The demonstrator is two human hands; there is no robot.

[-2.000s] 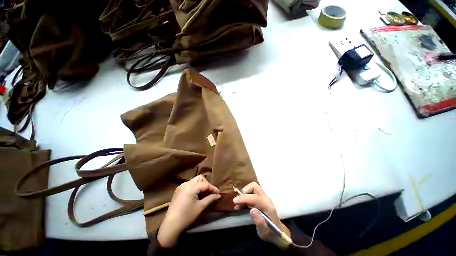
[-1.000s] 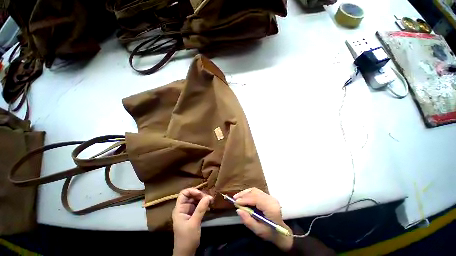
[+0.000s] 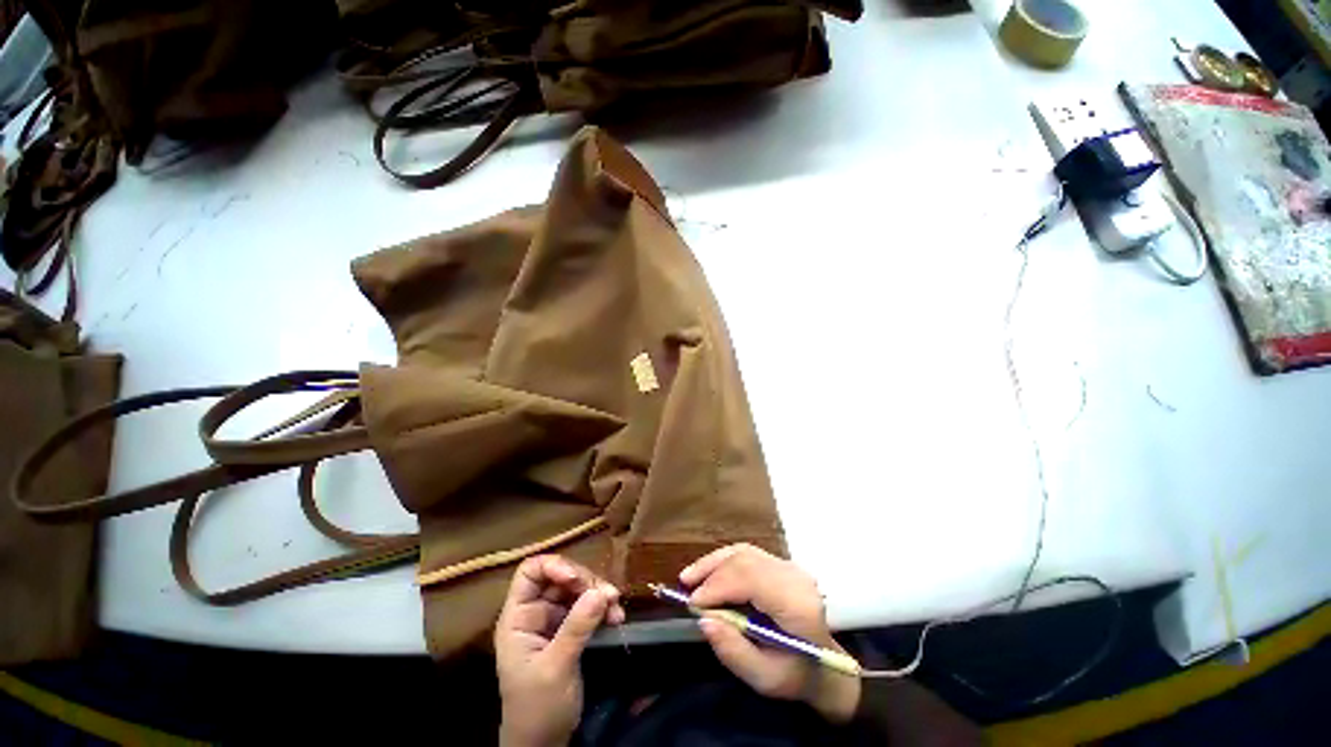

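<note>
A brown tote bag lies on the white table near its front edge, with its straps looped to the left and a small pale label patch. My right hand holds a slim thread burner pen; its thin tip points left, at the bag's lower seam. My left hand is just left of the tip, fingertips pinched at the bag's edge. A thin thread hangs by the fingertips. Whether they grip the thread or the cloth is too small to tell.
The pen's pale cord runs right and up to a black power adapter on a white power strip. A tape roll and stained board lie at the right. Brown bags are piled at the far side, with others at left.
The view has shifted, so the bag shows slightly higher. My left hand has turned more upright, with fingertips pinched. The pen tip has moved left along the bag's lower edge, close to the left fingertips.
</note>
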